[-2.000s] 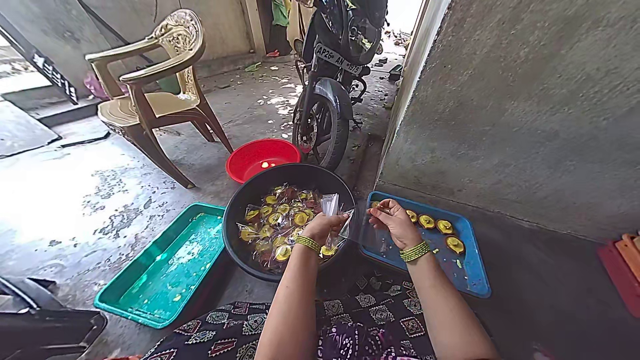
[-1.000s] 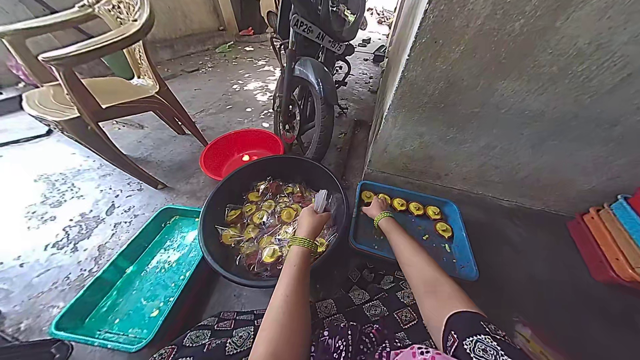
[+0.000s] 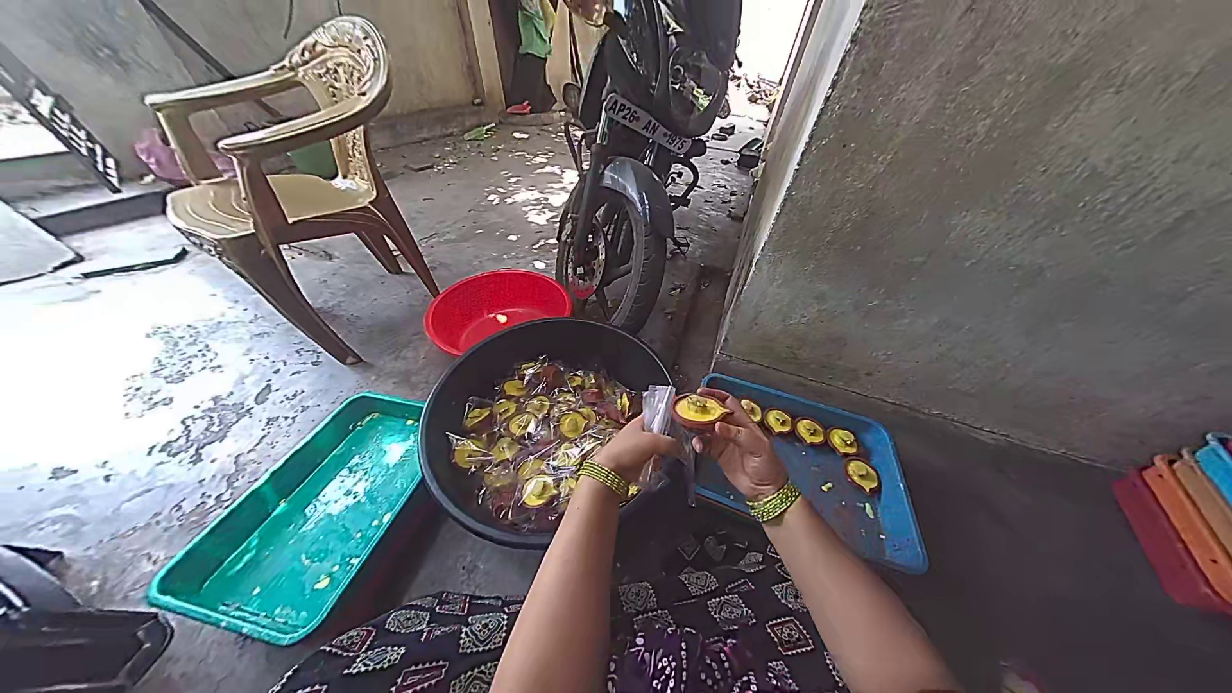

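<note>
My left hand [image 3: 632,450] holds a bunch of clear plastic bags [image 3: 658,409] over the right rim of a black tub [image 3: 452,380]. Inside the tub lie many yellow-filled clay lamps in clear wrappers [image 3: 539,490]. My right hand [image 3: 749,454] grips one unwrapped clay lamp with yellow filling [image 3: 700,409], right beside the bags. Behind that hand, a blue tray [image 3: 890,500] holds several unwrapped lamps [image 3: 809,431] near its far and right sides, with small crumbs on its bottom.
Left of the tub lies a green tray [image 3: 279,539] with scraps in it. A red basin [image 3: 499,296] touches the tub's far side. Beyond are a plastic armchair [image 3: 279,204] and a parked motorcycle [image 3: 616,221]. A wall [image 3: 991,221] rises at right, near stacked coloured trays [image 3: 1179,515].
My right hand has moved from the row in the blue tray to beside my left hand, now with a lamp in it. My left hand still holds the bags.
</note>
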